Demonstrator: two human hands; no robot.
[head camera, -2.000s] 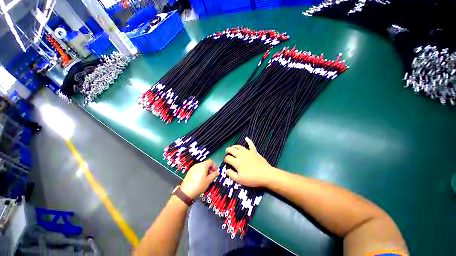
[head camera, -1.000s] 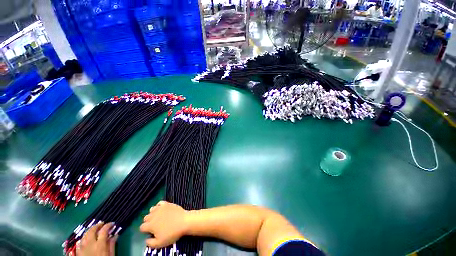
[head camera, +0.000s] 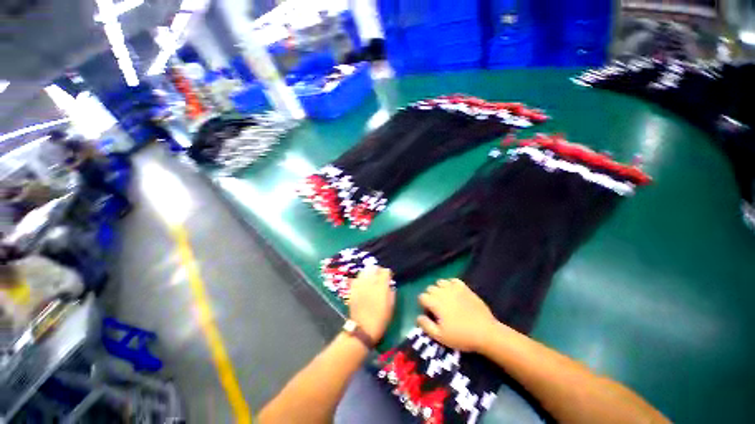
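Observation:
The nearest bundle of black cables (head camera: 530, 224) lies on the green bench, split at its near end into two legs with red and white ends. My left hand (head camera: 372, 300) rests at the near end of the left leg, beside its red and white ends. My right hand (head camera: 454, 315) lies on the right leg just above its white sleeves, fingers bent over the cables. The frame is blurred, so whether either hand grips cables is hard to tell. A second cable bundle (head camera: 414, 149) lies farther back on the left.
The green bench (head camera: 654, 290) has its edge along the left, beside a grey aisle with a yellow line. An open blue crate (head camera: 335, 91) and blue bins (head camera: 497, 33) stand behind. Black cable heaps lie at far right (head camera: 704, 95) and far left (head camera: 240, 141). A person's sleeve may show at far left.
The view has swung back to the left, and the tape roll is out of it. The gap between the two legs looks wider than two seconds ago. My left hand is now at the left leg's end.

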